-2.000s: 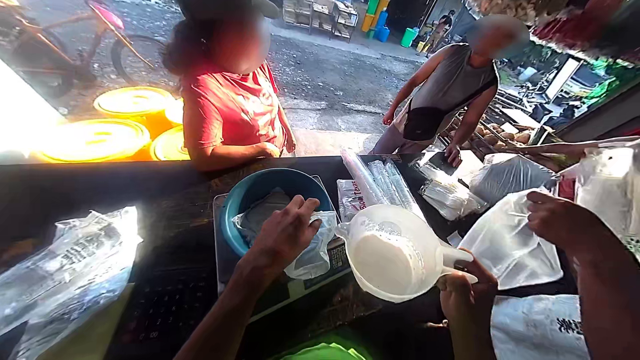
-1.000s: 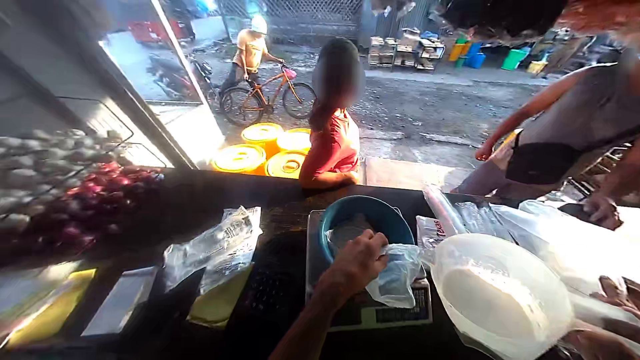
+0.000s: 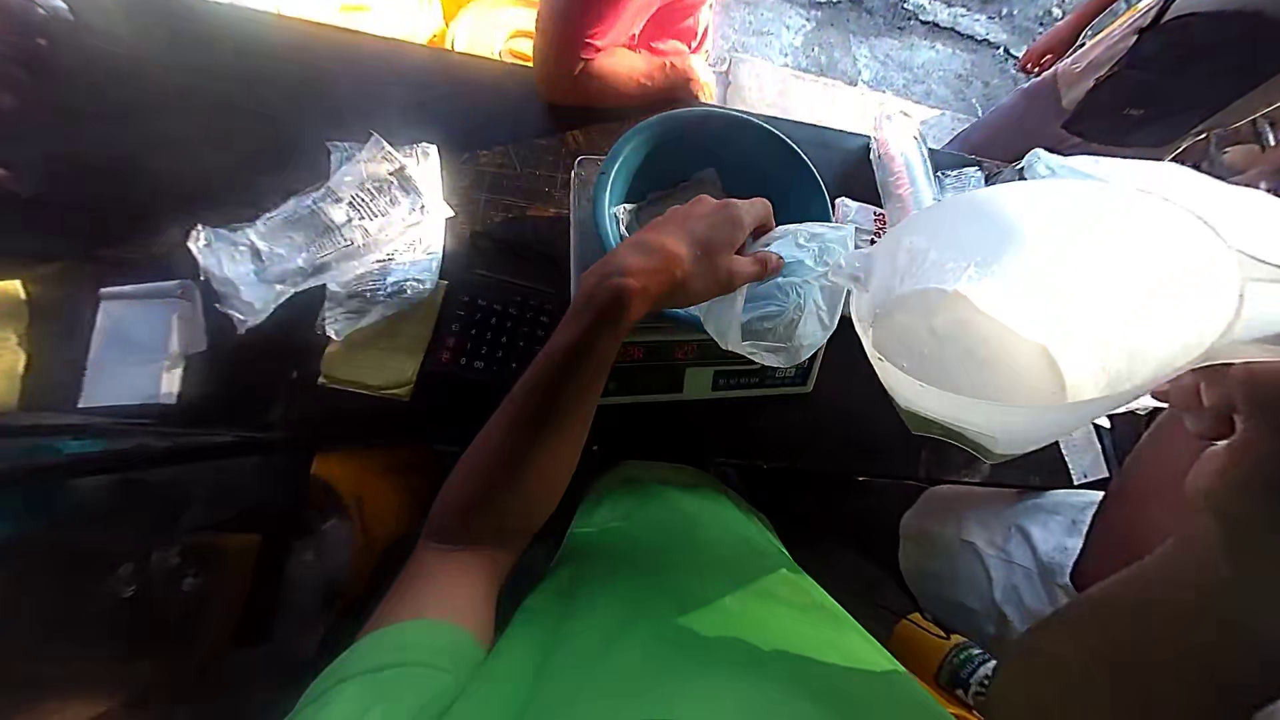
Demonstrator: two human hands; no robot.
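Observation:
My left hand (image 3: 700, 250) reaches over the near rim of a blue-green plastic basin (image 3: 720, 135), pinching a clear plastic bag (image 3: 790, 300). The basin sits on a digital scale (image 3: 700, 382) with a lit display. Beside the bag, a translucent white plastic pitcher (image 3: 1020, 300) is tilted, its spout against or very near the bag and pale contents inside. A dark-looking hand (image 3: 1215, 400) is at the pitcher's underside near its handle, at the right edge; I cannot tell whether it is my right hand or a co-worker's. More plastic film lies inside the basin.
Crumpled printed plastic bags (image 3: 340, 230), a calculator (image 3: 495, 330), brown paper (image 3: 385, 350) and a white pad (image 3: 143, 340) lie left on the dark counter. Rolled plastic (image 3: 903, 165) is behind the pitcher. A person's forearm (image 3: 630, 80) rests beyond the basin; another person stands back right.
The view has swung about and tilted down. My left hand keeps hold of the bag at the basin. The other hand's white bag, seen beside the pitcher two seconds ago, is no longer clearly visible.

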